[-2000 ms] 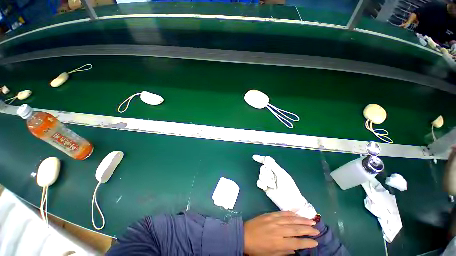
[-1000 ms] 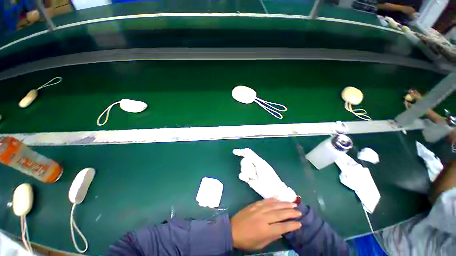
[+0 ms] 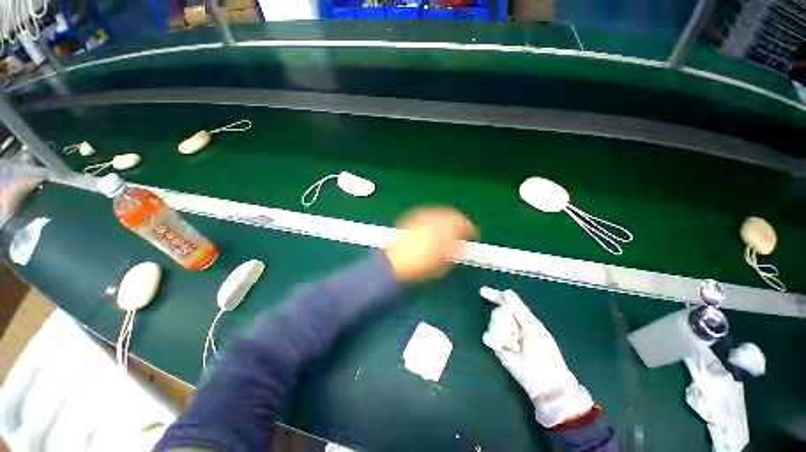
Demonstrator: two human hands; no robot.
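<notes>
My left hand is bare and blurred, reaching over the pale rail; its fingers cannot be made out. My right hand wears a white glove and rests on the dark green bench, fingers curled with one finger pointing out; whether it holds cloth cannot be told. A folded white pad lies between my arms. Two cream units with cord loops lie on the bench at left, one rounder and one slim. On the belt beyond the rail are a white unit and a larger oval one.
An orange drink bottle lies at left by the rail. A solvent bottle stands at right, with a crumpled wipe and white cloth beside it. More units lie on the belt. A white sheet is at lower left.
My left hand has left my right wrist and moved forward and left to the rail. The view has swung left. My right hand stays on the bench in a similar pose.
</notes>
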